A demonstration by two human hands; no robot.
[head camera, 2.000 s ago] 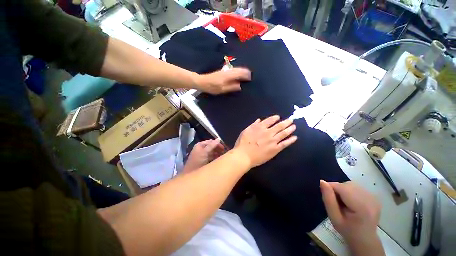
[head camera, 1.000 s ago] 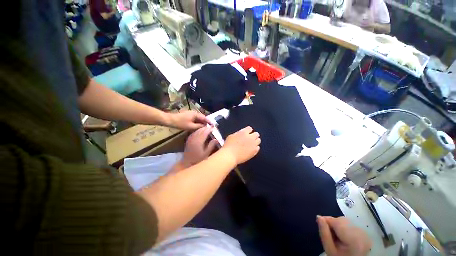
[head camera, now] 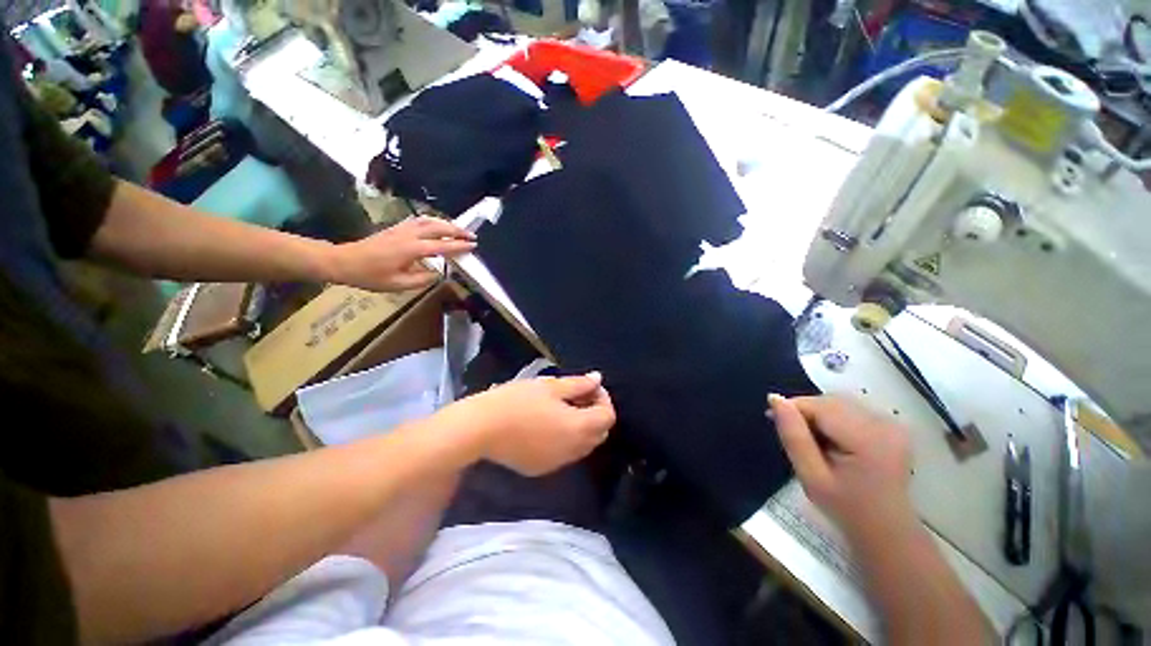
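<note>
Black fabric panels (head camera: 606, 240) lie flat and overlapping on the white table, with the near one reaching its front edge. My right hand (head camera: 846, 448) is over the near panel's right side, thumb and forefinger together and other fingers curled; nothing shows in it. My left hand is hidden behind the other person's forearm; only part of my forearm (head camera: 423, 511) shows. The other person's near hand (head camera: 555, 423) has its fingertips pinched at the near panel's left edge, by a small white piece. Their far hand (head camera: 404, 252) is at the table's left edge.
The sewing machine (head camera: 947, 215) stands at right. Tweezers (head camera: 921, 379), black snips (head camera: 1017, 499) and shears (head camera: 1070, 555) lie on its bed. A red basket (head camera: 581, 66) is at the far edge. An open carton (head camera: 335, 341) with white sheets is at left.
The other person's far hand has left the fabric for the table's left edge; their near hand has come back toward my lap. My left hand, seen earlier, is now hidden. The view has shifted.
</note>
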